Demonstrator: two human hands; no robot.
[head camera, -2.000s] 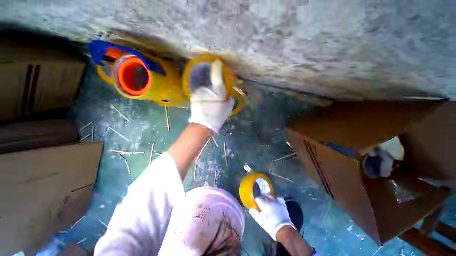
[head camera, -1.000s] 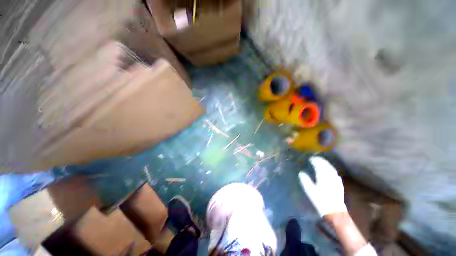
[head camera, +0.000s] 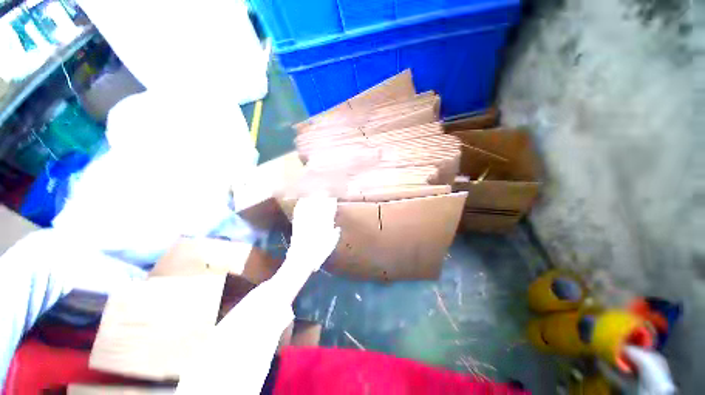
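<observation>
My left hand (head camera: 313, 227), white and overexposed, is at the left edge of the front carton blank (head camera: 402, 239) and appears to grip it; the finger detail is washed out. The blank stands in front of a fanned stack of carton blanks (head camera: 386, 146). My right hand (head camera: 653, 372), blurred and in the lower right, is at the orange hub of the tape dispenser (head camera: 666, 315); its grip cannot be made out. Yellow tape rolls (head camera: 553, 292) lie beside the dispenser by the wall.
Blue bins (head camera: 398, 69) stand behind the stack. An open carton (head camera: 498, 204) is right of it, near the concrete wall (head camera: 618, 177). Small cartons (head camera: 154, 328) lie at lower left. A person in white (head camera: 178, 108) is at upper left. Red fabric (head camera: 371, 374) is at the bottom.
The view has swung left towards the stack and bins. My left hand, out of view one second ago, is now at the front blank. My right hand, then open and empty, is now at the dispenser.
</observation>
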